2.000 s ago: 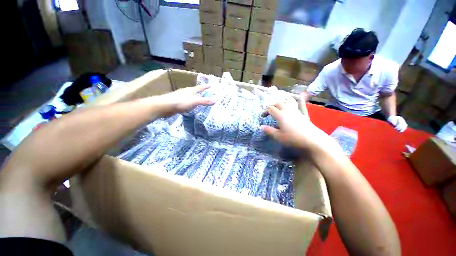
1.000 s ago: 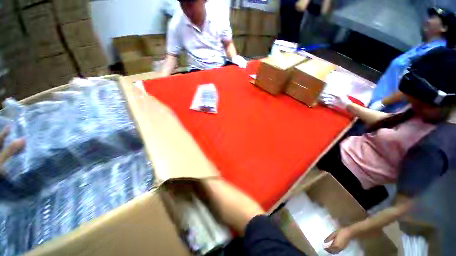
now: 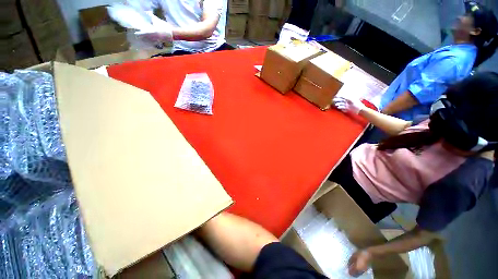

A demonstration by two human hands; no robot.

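The large open carton is at the left, with its wide tan flap (image 3: 131, 163) raised and leaning over the red table. Rows of bubble-bagged items (image 3: 38, 163) fill the carton; their contents are unclear. My right forearm (image 3: 235, 240) reaches up from the bottom edge, and my right hand is hidden under or behind the flap's near corner. My left hand is out of the picture. One bubble-bagged item (image 3: 195, 93) lies flat on the red table cover (image 3: 240, 141).
Two small cartons (image 3: 300, 73) stand on the table's far side. A gloved person at the back holds pale bags (image 3: 136, 22). Coworkers in pink (image 3: 387, 163) and blue are at the right. A bare hand reaches into an open supply carton (image 3: 377, 240) of white bags at lower right.
The view has swung right, away from the packed rows. My left hand has left the picture. The flap has come up higher over the table. The person at the back has lifted pale bags.
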